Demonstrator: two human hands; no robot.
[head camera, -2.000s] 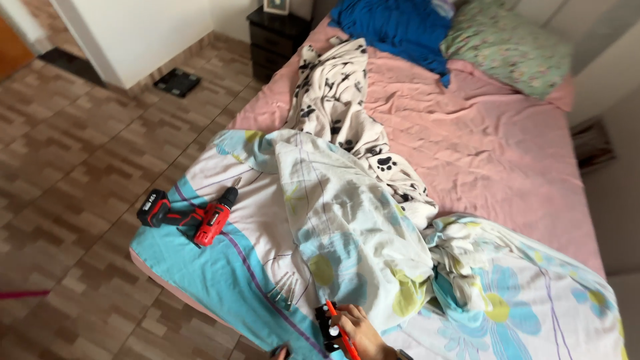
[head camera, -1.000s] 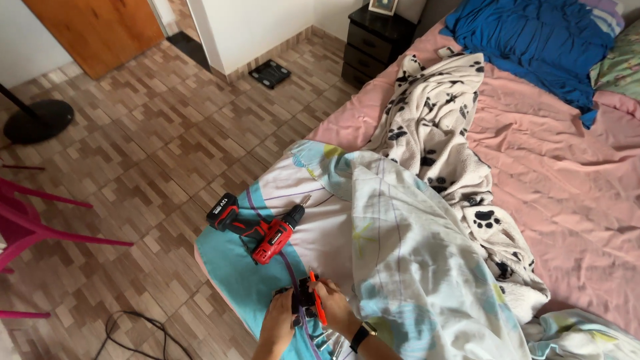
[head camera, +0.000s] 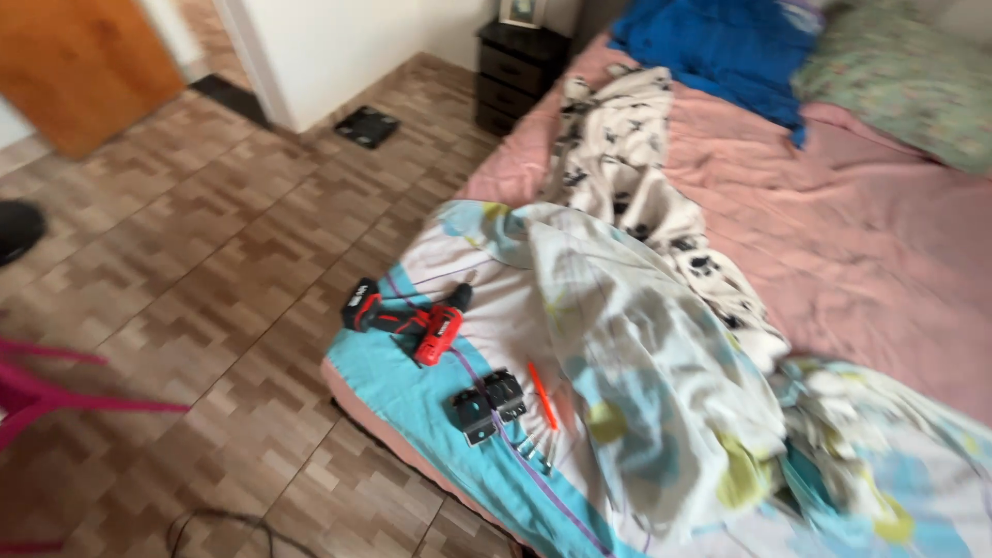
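Observation:
Neither of my hands shows in the head view. A red and black cordless drill (head camera: 440, 333) lies on its side on the flowered sheet (head camera: 395, 380) at the bed's corner. Two black metal brackets (head camera: 475, 415) rest side by side, nearer the bed's edge. Just right of them lies an orange pen-like stick (head camera: 542, 397). Several small metal screws or bits (head camera: 535, 453), too blurred to tell which, lie below the stick. A crumpled part of the sheet (head camera: 643, 372) is heaped to the right.
A paw-print blanket (head camera: 620, 163), a blue cloth (head camera: 713, 54) and a green pillow (head camera: 891, 85) lie on the pink-sheeted bed. A black nightstand (head camera: 515, 77) and a flat black scale (head camera: 367, 126) stand beyond. At left are a pink plastic chair (head camera: 46, 395) and a floor cable (head camera: 232, 515).
Both hands, at the orange stick and black brackets one second ago, have left the view. The stick and brackets now lie on the sheet. The view has shifted.

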